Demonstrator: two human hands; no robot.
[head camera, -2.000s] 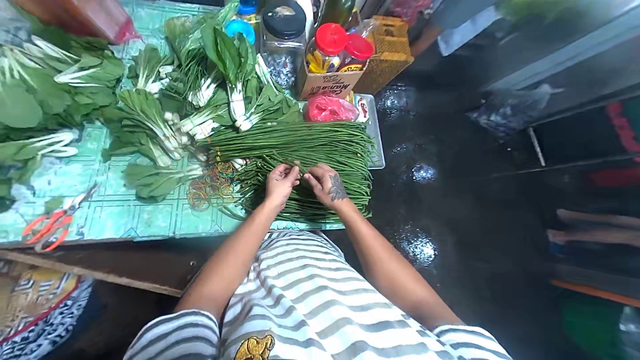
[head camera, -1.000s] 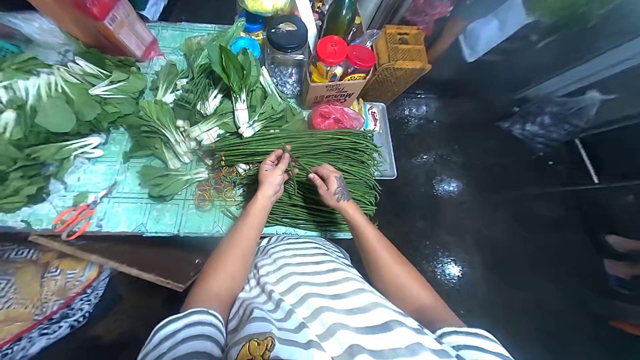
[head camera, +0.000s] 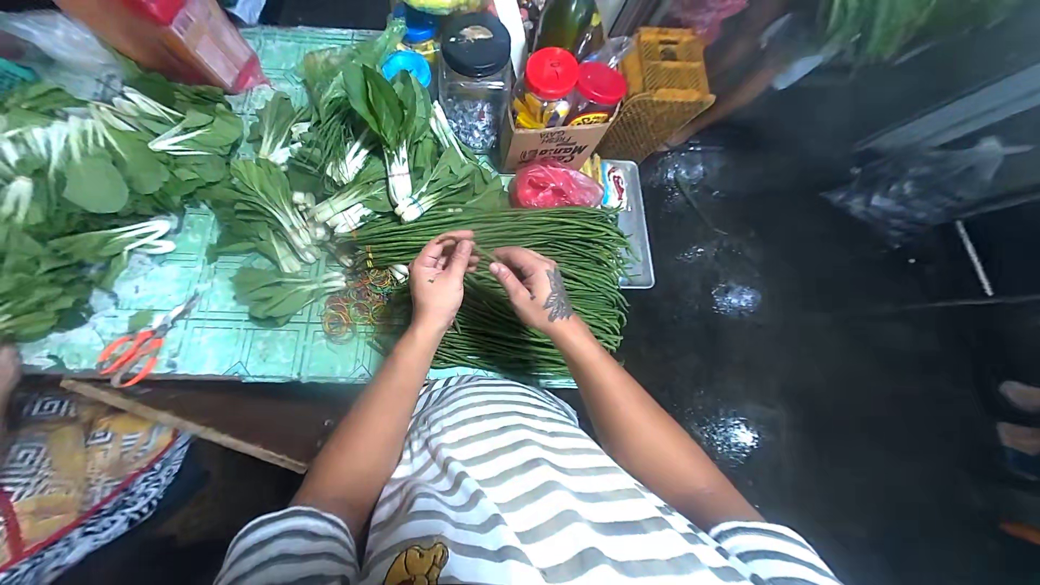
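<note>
A thick spread of long green string beans (head camera: 561, 227) lies across the right end of the table. Above it, my left hand (head camera: 441, 280) has thumb and fingers pinched on a thin bean tip or stem. My right hand (head camera: 530, 288), tattooed on its back, is close on the right, its thumb and forefinger at the other end of that thin piece. Colored rubber bands (head camera: 353, 305) lie in a tangle left of my left hand. Tied leafy greens with white stalks (head camera: 400, 175) rest behind the beans.
Orange-handled scissors (head camera: 134, 353) lie near the table's front left edge, by more leafy greens (head camera: 97, 179). Behind the beans stand a black-lidded jar (head camera: 475, 81), a cardboard box (head camera: 552, 146) with red-lidded jars, a pink plastic bag (head camera: 556, 185) and a yellow basket (head camera: 662, 89). A metal tray (head camera: 639, 244) sits right.
My hands were together two seconds ago, then drew apart; now they are close again over the beans, left hand slightly lower than one second ago. The view has shifted a little.
</note>
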